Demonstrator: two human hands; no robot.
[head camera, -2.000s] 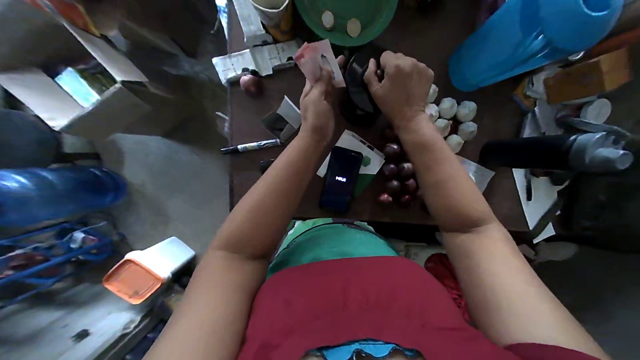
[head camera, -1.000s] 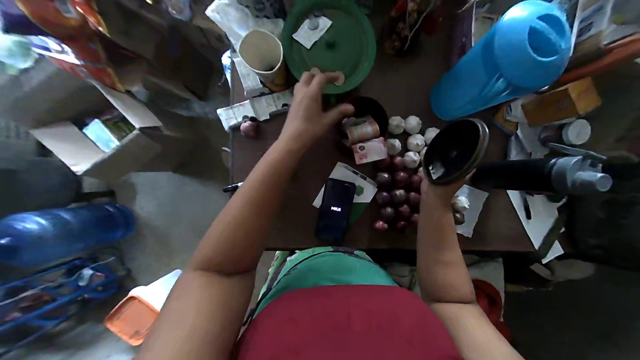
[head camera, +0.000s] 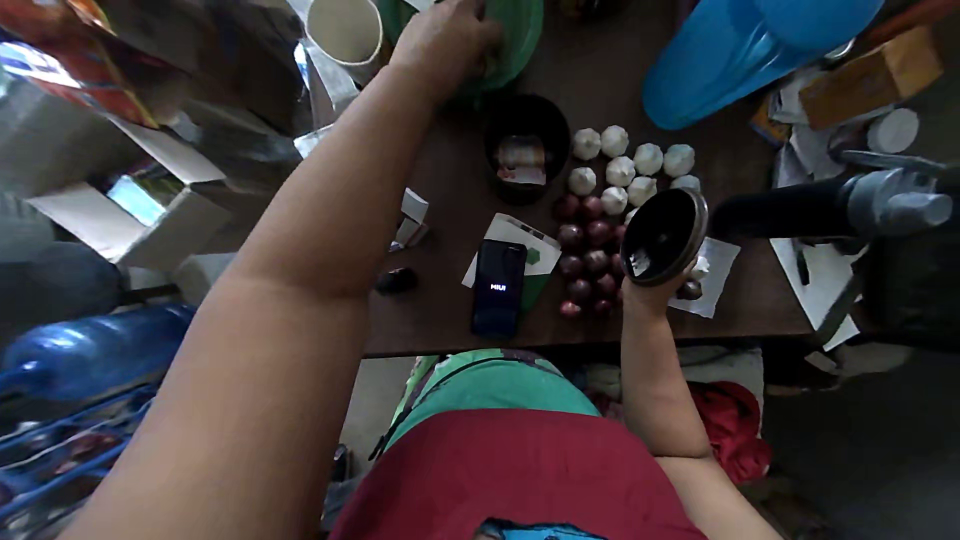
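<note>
My left hand (head camera: 450, 41) reaches over the green plastic basin (head camera: 521, 45) at the top; its fingertips are dark and partly hidden, so what they touch cannot be told. In my right hand (head camera: 652, 289) is a round dark lid or shallow container (head camera: 664, 236), tilted, with a small pale scrap inside. Between the hands stands a black round container (head camera: 536, 112) with folded banknotes (head camera: 521, 160) in it. To its right lie several white garlic bulbs (head camera: 620, 171), and below them several red onions (head camera: 597, 232). A black smartphone (head camera: 499, 289) lies on a white card (head camera: 540, 247).
A blue plastic pitcher (head camera: 720, 60) and a black bottle (head camera: 787, 214) lie to the right, near papers and a cardboard box (head camera: 870, 79). A pale cup (head camera: 345, 34) stands beside the basin. The dark table's front edge (head camera: 585, 346) runs before my body. An open carton (head camera: 150, 195) is at left.
The black container has been opened, and my right hand has moved right with the lid-like part. My left hand let go of the banknotes, which now lie in the container, and reached to the basin.
</note>
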